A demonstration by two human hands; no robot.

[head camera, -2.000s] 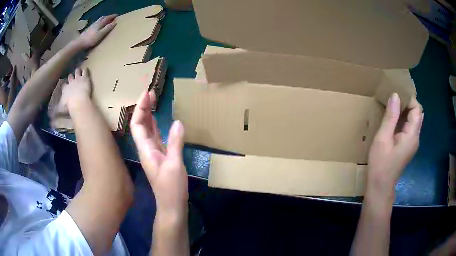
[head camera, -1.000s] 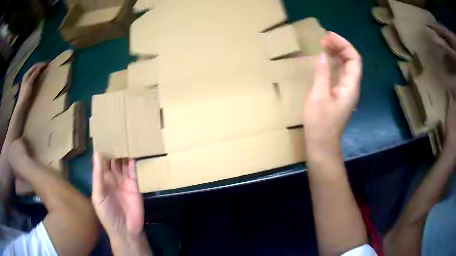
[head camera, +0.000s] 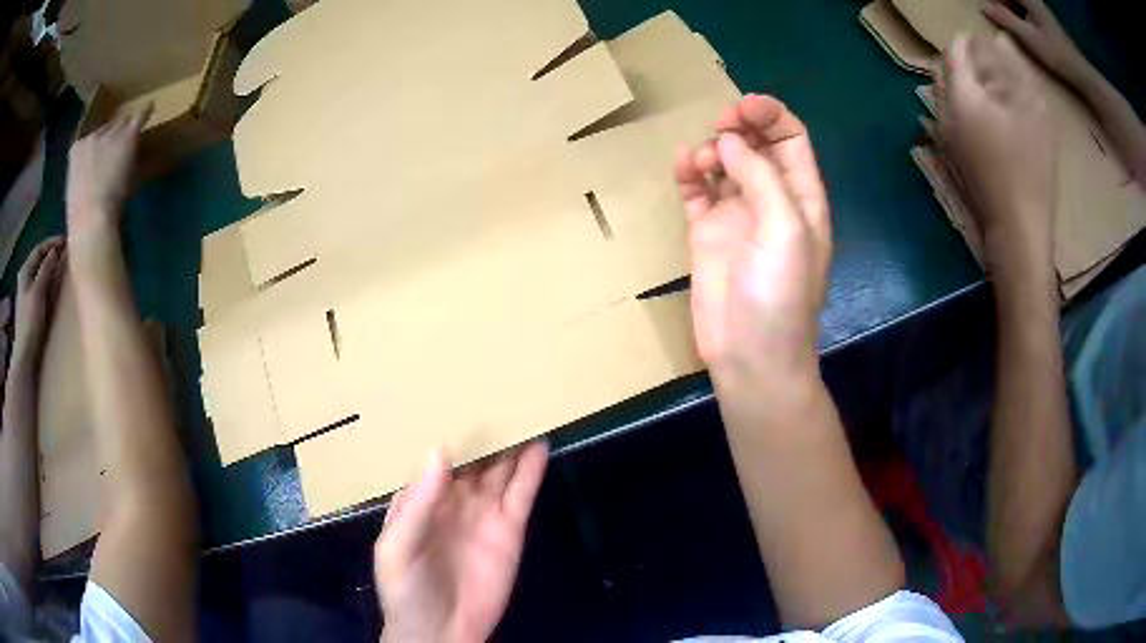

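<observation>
A tan die-cut box blank (head camera: pixel 440 239) lies opened out on the dark-green table, its lid panel pointing away and its front wall panel along the near edge. Two short lock slots show in its base. A side flap at the right stands slightly raised. My left hand (head camera: pixel 459 540) is palm up at the near edge of the blank, its fingertips at or just under the front wall panel. My right hand (head camera: pixel 760 239) is beside the blank's right end, fingers loosely curled; whether it touches the cardboard is unclear.
The dark-green table (head camera: pixel 867 283) has a pale near edge. A part-folded box (head camera: pixel 163 113) is at the far left, with a neighbour's hand (head camera: pixel 101 163) on it. More blanks lie at the left. At the right another person's hands are over a stack of blanks (head camera: pixel 1081 189).
The blank has turned in view and its left side flaps now lie flatter. My left hand has moved from its left end to the near edge. A neighbour's hand has reached the part-folded box.
</observation>
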